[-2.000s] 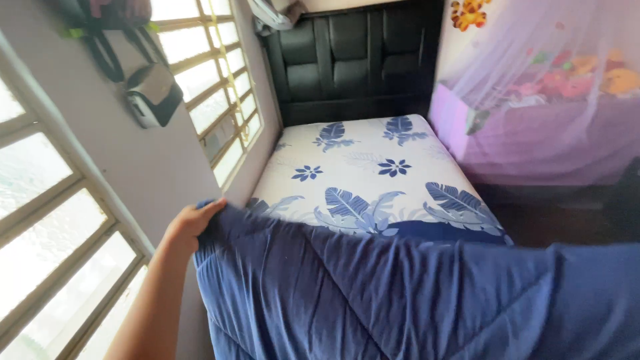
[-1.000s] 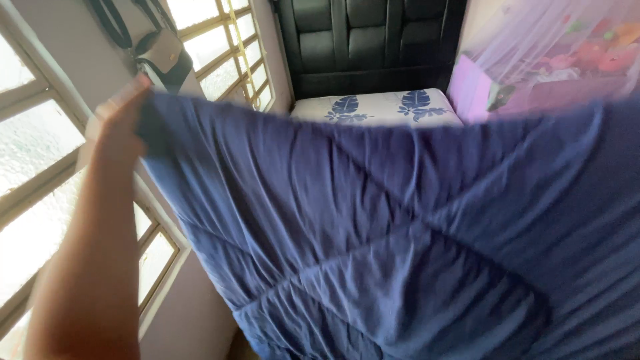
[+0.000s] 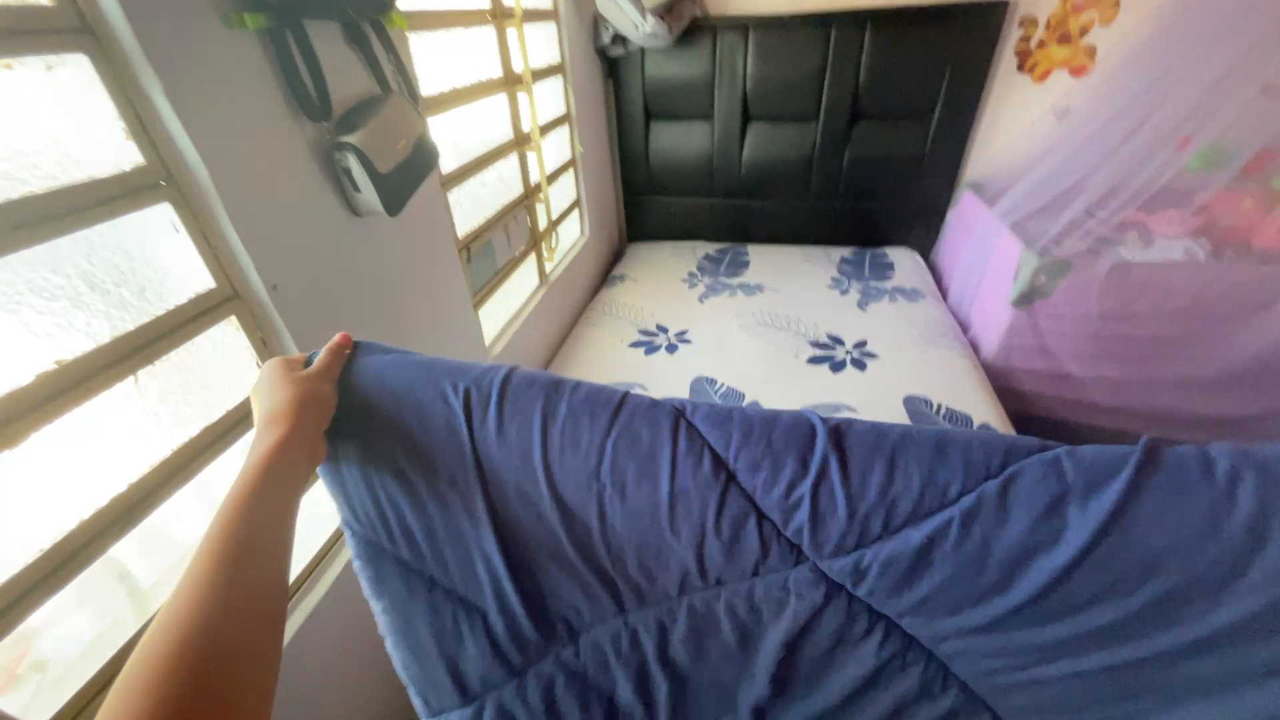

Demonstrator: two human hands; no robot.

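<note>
My left hand (image 3: 298, 398) grips the upper left corner of a blue quilted comforter (image 3: 640, 520), beside the louvered window. The comforter hangs stretched across the lower part of the view, with its top edge running to the right border. Behind it lies a mattress (image 3: 740, 330) with a white cover printed with blue leaves and flowers; the comforter hides its near end. My right hand is out of the frame.
A black padded headboard (image 3: 790, 130) stands at the mattress's far end. On the left are louvered windows (image 3: 110, 300) and a hanging handbag (image 3: 385, 155). At right, sheer purple netting (image 3: 1130, 330) hangs near a purple panel (image 3: 975, 265) and blurred plush toys (image 3: 1240, 215).
My left hand rose with the comforter's corner between the first two frames and is lower again now. More of the mattress shows than one second ago.
</note>
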